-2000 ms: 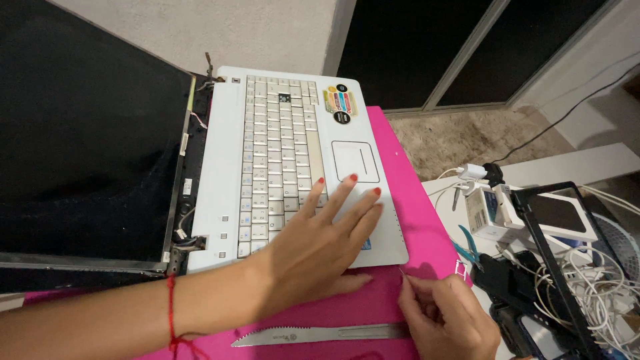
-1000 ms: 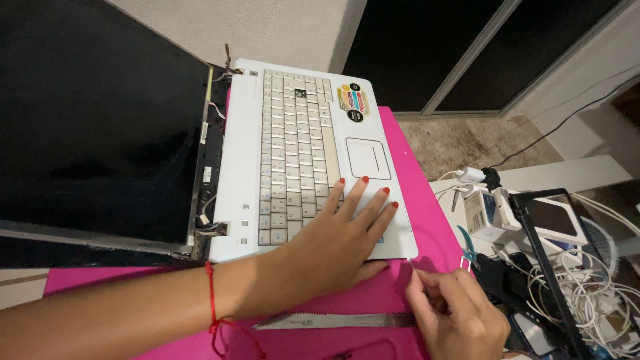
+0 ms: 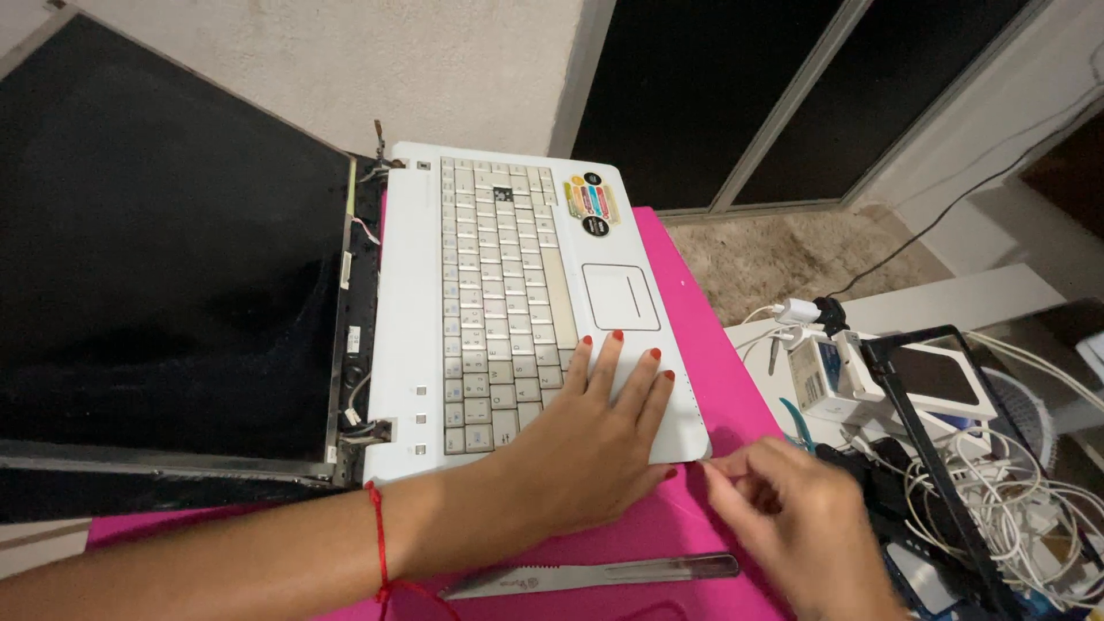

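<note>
A white laptop base [image 3: 412, 285] with a keyboard and touchpad lies on a pink surface [image 3: 703, 354]. One key is gone near the top, where a dark square shows. My left hand [image 3: 595, 440] rests flat on the palm rest and lower keys, fingers spread. My right hand [image 3: 785, 517] is at the laptop's lower right corner, thumb and forefinger pinched at its edge; whether they hold something small cannot be told. A serrated knife [image 3: 595, 575] lies on the pink surface below both hands. The laptop's screen panel [image 3: 172, 259], with bared hinges and wires, leans back at the left.
On the right, a white table [image 3: 975, 297] bears tangled white cables [image 3: 1009, 509], a charger [image 3: 795, 310], a boxed phone [image 3: 936, 375], a black frame [image 3: 936, 448] and teal-handled pliers [image 3: 798, 424]. A wall and a dark sliding door [image 3: 681, 103] stand behind.
My left hand stays flat on the laptop. My right hand stays at the corner, its fingers shifting slightly. The knife's handle end, partly hidden by my right hand before, now shows.
</note>
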